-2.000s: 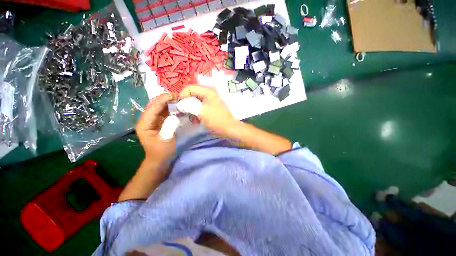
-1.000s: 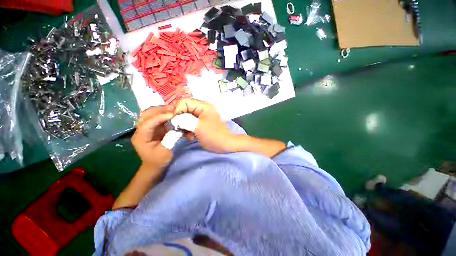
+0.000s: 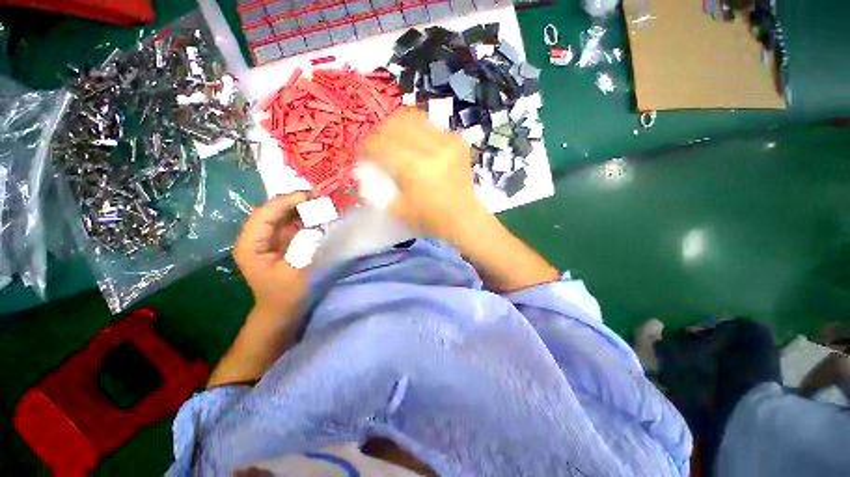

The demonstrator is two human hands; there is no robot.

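Note:
My left hand [image 3: 266, 250] is below the red strips, with a white covering on the thumb. It pinches what looks like a pale square plate [image 3: 317, 211] between thumb and fingers. My right hand [image 3: 424, 172] is blurred, above the white board [image 3: 533, 182] between the red strips [image 3: 322, 116] and the dark square plates [image 3: 466, 79]. It has a white covering on a digit; its fingertips are too blurred to show whether they hold anything. Shiny metal clips [image 3: 121, 177] lie heaped on a clear bag at the left.
The compartment tray [image 3: 326, 28] is behind the piles. A cardboard sheet [image 3: 704, 70] lies at upper right, near pale rings [image 3: 648, 119] and clear scraps [image 3: 594, 47]. A red plastic stool [image 3: 70, 401] is at lower left. Part of another person [image 3: 783, 433] shows at lower right.
My hands were together; my right hand has moved away, up and right toward the piles. My left hand stays low, and the pale square in it is now exposed. Another person's sleeve appears at lower right.

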